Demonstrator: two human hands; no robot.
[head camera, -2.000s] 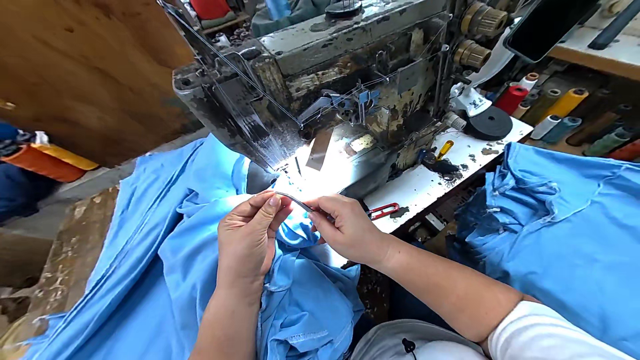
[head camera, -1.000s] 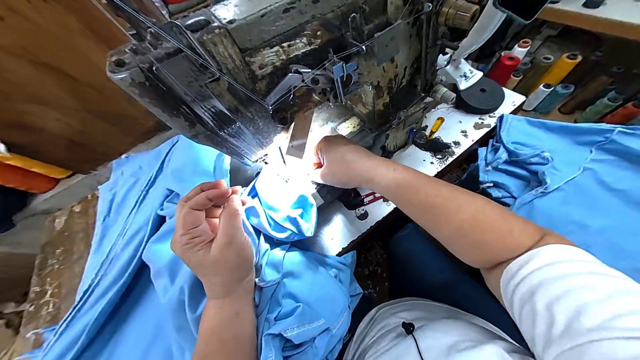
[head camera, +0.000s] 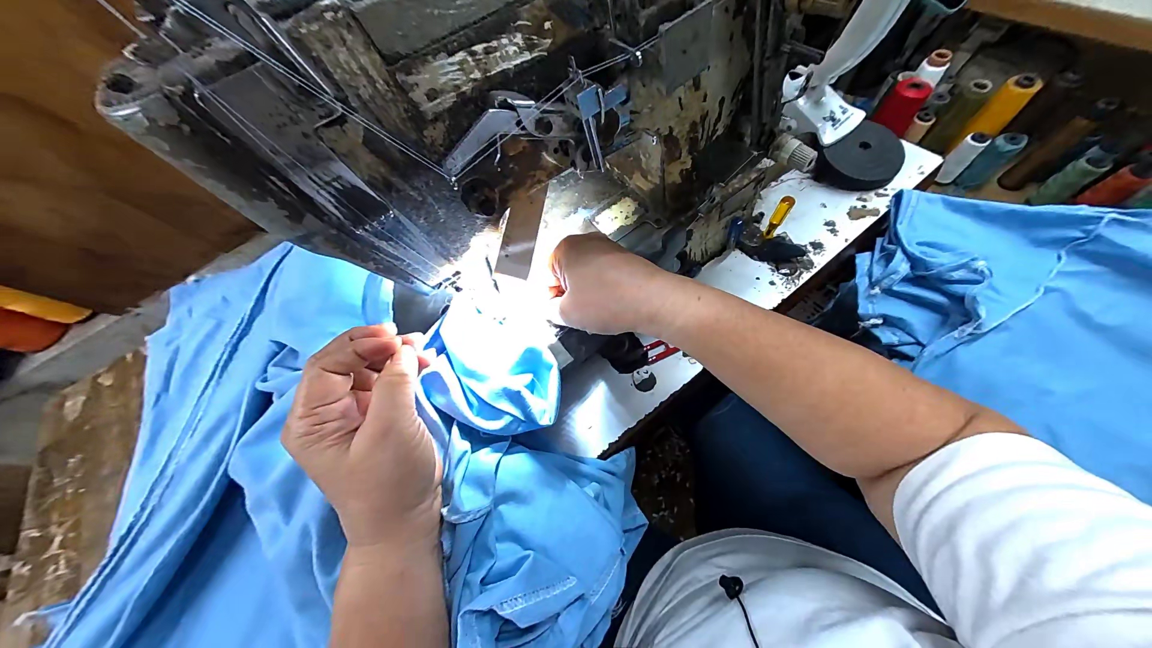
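Observation:
A worn industrial sewing machine stands ahead, its needle area lit by a glaring lamp. Light blue fabric lies at the machine's bed and hangs down in folds. My left hand is raised over the blue cloth, thumb and fingertips pinched; whether a thread or cloth edge is between them cannot be told. My right hand is at the needle area beside a flat metal plate, fingers curled, and its fingertips are partly lost in the glare.
More blue fabric lies at the right. A yellow-handled screwdriver and a black round lamp base rest on the white machine table. Thread spools stand at the upper right. A wooden panel is at the left.
Two seconds ago both hands were together in front of the needle area. My right hand has since moved away from my left, to the machine's needle area. The view has come closer to the machine.

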